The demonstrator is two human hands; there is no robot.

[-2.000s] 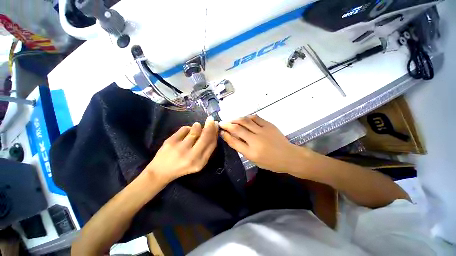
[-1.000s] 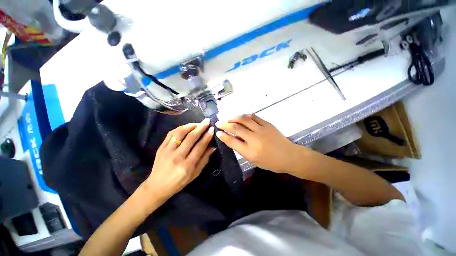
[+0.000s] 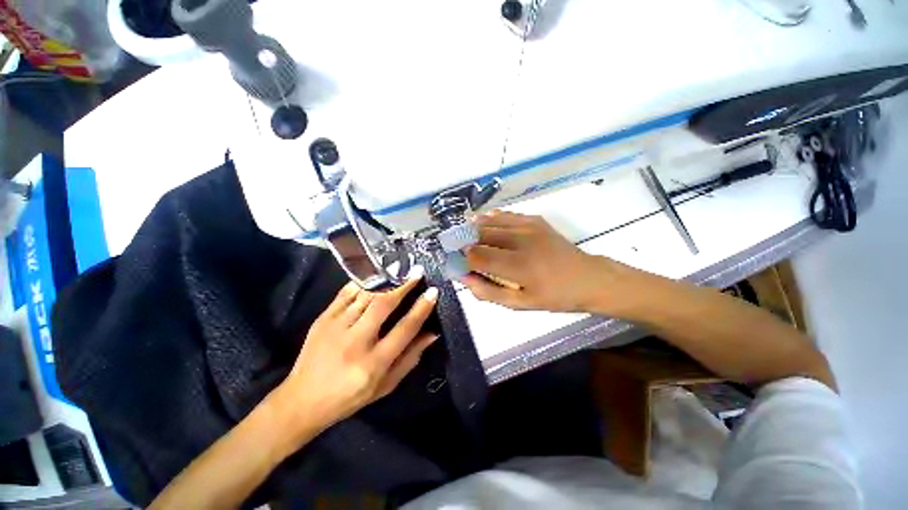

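Black cloth (image 3: 229, 299) lies heaped left of the needle. A narrow dark strip (image 3: 460, 349) runs from the presser foot area towards the lap. My left hand (image 3: 363, 344) lies on the cloth, its fingers apart and fingertips beside the strip just in front of the foot. My right hand (image 3: 523, 261) is curled, its fingertips against a grey metal attachment (image 3: 458, 244) right of the foot. A thin yellowish piece shows under its fingers; whether it is a held tool is unclear. A looped metal guard (image 3: 353, 244) stands left of the foot. The needle tip is not clear.
The white sewing machine head (image 3: 398, 110) spans the back. A silver tapered tool (image 3: 669, 209), a dark-handled rod (image 3: 742, 172) and black-looped scissors (image 3: 832, 199) lie on the bed at right. A cardboard box (image 3: 622, 418) stands below the ruler-marked edge.
The view has shifted; the machine head looks larger. My right hand has left the strip and moved up to the grey attachment. My left fingers have opened from their pinch.
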